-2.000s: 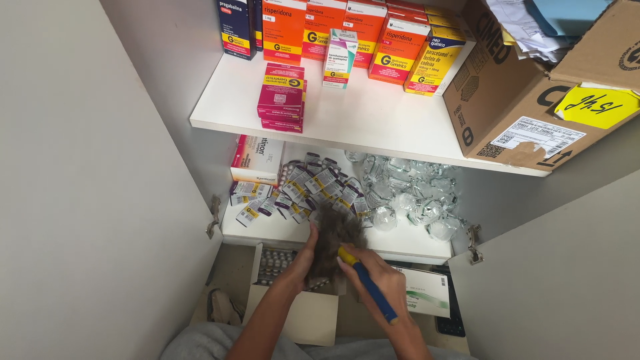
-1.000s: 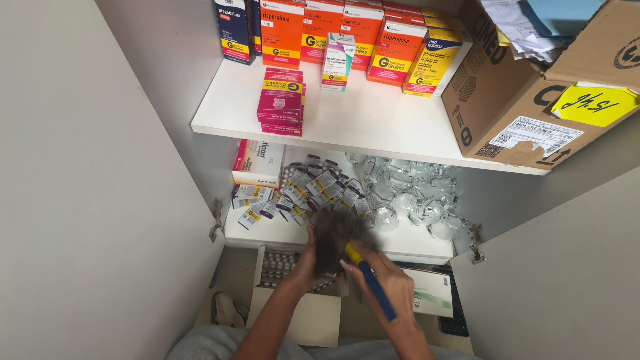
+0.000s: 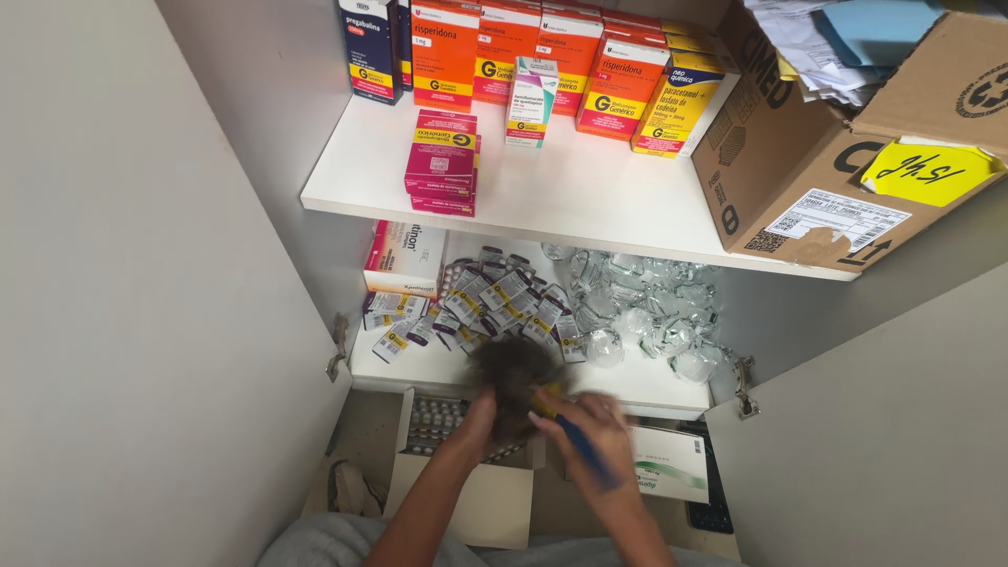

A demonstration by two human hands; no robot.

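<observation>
My right hand (image 3: 594, 441) is closed around the blue and yellow handle (image 3: 587, 453) of a duster, whose dark fluffy head (image 3: 520, 378) is blurred. Against the left side of that head is my left hand (image 3: 476, 425); how firmly its fingers grip is hidden. Both hands are just in front of the lower white shelf (image 3: 465, 386). On that shelf lie a loose pile of blister packs (image 3: 504, 299), a white and red medicine box (image 3: 405, 260) and many clear-wrapped rounded items (image 3: 654, 307). An open carton of blister packs (image 3: 433, 421) stands below my left hand.
Medicine boxes (image 3: 445, 55) and a small magenta stack (image 3: 441, 157) stand on the upper shelf (image 3: 583, 197). A cardboard box with papers (image 3: 787, 157) is at its right. Cabinet doors (image 3: 157, 315) flank me, with metal hinges (image 3: 339, 346). A white carton (image 3: 669, 461) lies low right.
The duster's head and handle have shifted slightly between my hands. The boxes and packs on the shelves have not moved.
</observation>
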